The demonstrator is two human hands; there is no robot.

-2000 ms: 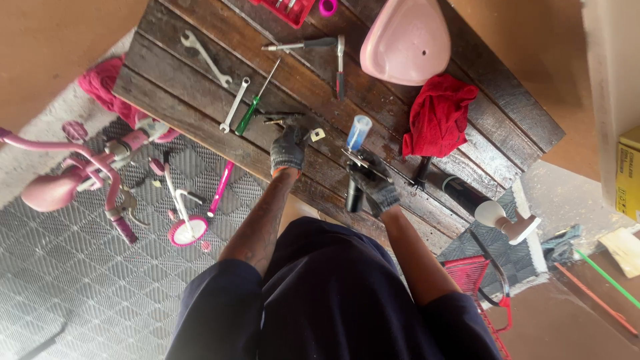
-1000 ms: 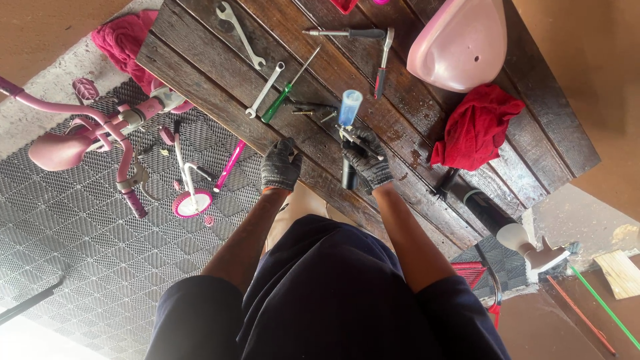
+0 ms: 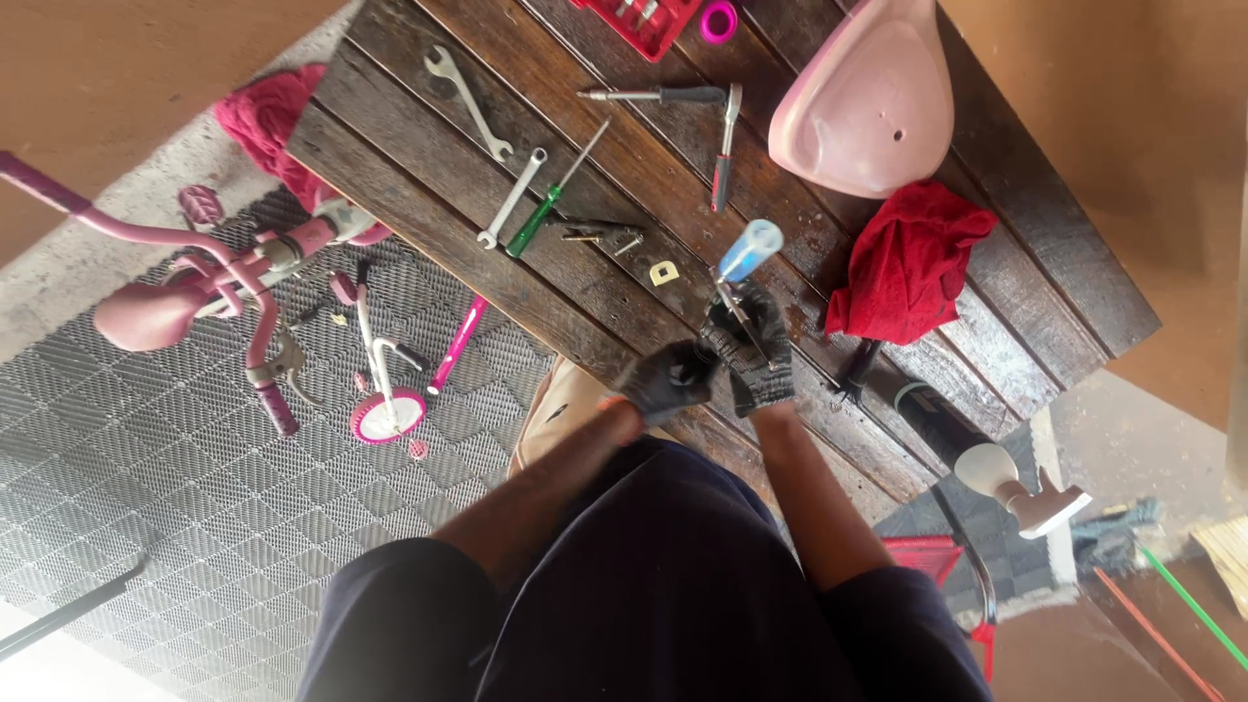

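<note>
Both hands wear dark grey knitted gloves at the table's near edge. My right hand (image 3: 753, 346) is closed round a thin metal piece (image 3: 746, 317), whose kind I cannot tell. A translucent blue plastic piece (image 3: 751, 251) stands just beyond its fingers; whether it is held is unclear. My left hand (image 3: 671, 378) is beside the right, at its inner side, its fingers curled and blurred; whether they hold something is hidden. Left of them on the wood lie a pale square washer-like piece (image 3: 664, 273), a few screws (image 3: 629, 244), a green-handled screwdriver (image 3: 539, 219) and a combination wrench (image 3: 514, 198).
The slatted wooden table (image 3: 604, 312) also bears an open-end wrench (image 3: 468, 102), a ratchet (image 3: 726, 146), a pink plastic shell (image 3: 863, 107), a red cloth (image 3: 912, 263) and a spray bottle (image 3: 955, 439). A pink bicycle (image 3: 244, 273) stands on the mat at left.
My left hand was over the small parts two seconds ago, then apart from the right near the table edge; now it has moved right, up against the right hand. The right hand stays near the blue piece.
</note>
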